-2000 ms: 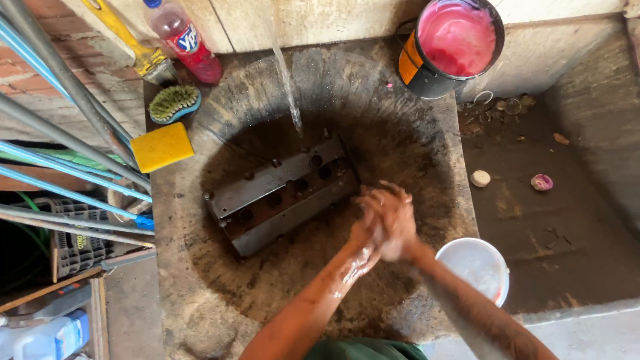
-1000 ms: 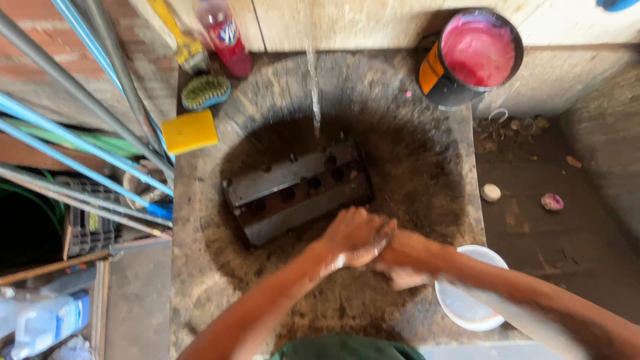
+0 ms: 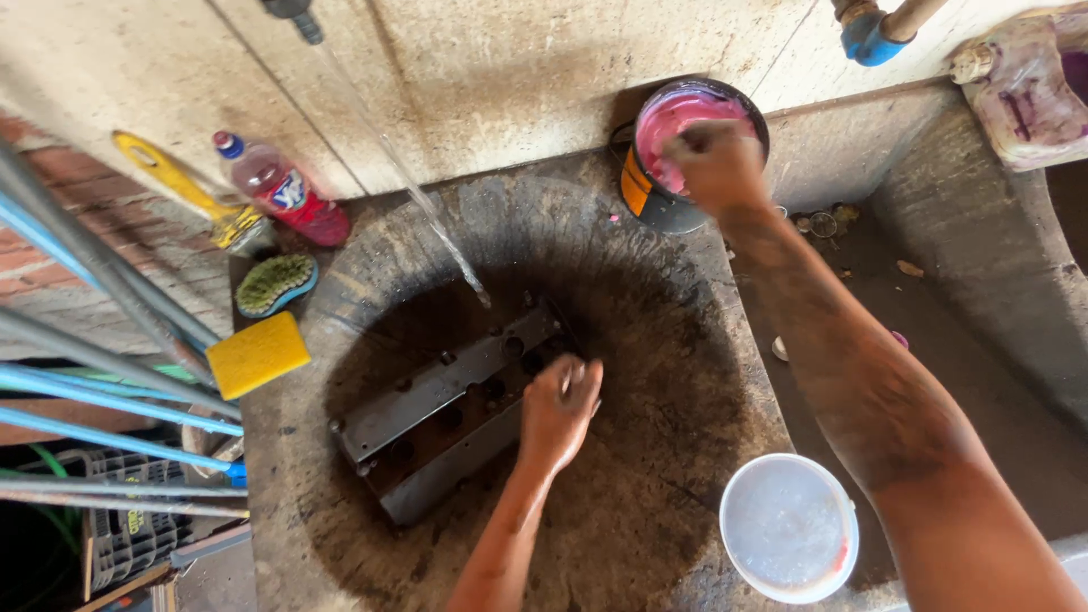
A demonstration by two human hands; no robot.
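Observation:
My right hand (image 3: 714, 166) reaches into the open mouth of a black bucket (image 3: 667, 208) of pink paste (image 3: 693, 110); it is blurred, and whether it grips any paste cannot be seen. Wet and loosely curled, my left hand (image 3: 561, 408) is over the right part of a dark metal engine valve cover (image 3: 425, 395), with nothing visible in it. The valve cover lies tilted in a round, stained concrete basin (image 3: 654, 425). A stream of water (image 3: 433, 221) falls from a dark spout (image 3: 302, 21) to the cover's upper side.
On the basin's left rim are a yellow sponge (image 3: 257, 354), a scrub brush (image 3: 276, 285), a yellow-handled paintbrush (image 3: 183, 187) and a bottle of pink liquid (image 3: 289, 191). A white round lid or tub (image 3: 789, 527) stands lower right. Pipes (image 3: 102, 387) crowd the left; a concrete trough (image 3: 960, 340) adjoins right.
My hands were together by the valve cover, rubbing each other; now they are apart. The right one has moved up to the bucket. The view has shifted, showing more wall and the spout.

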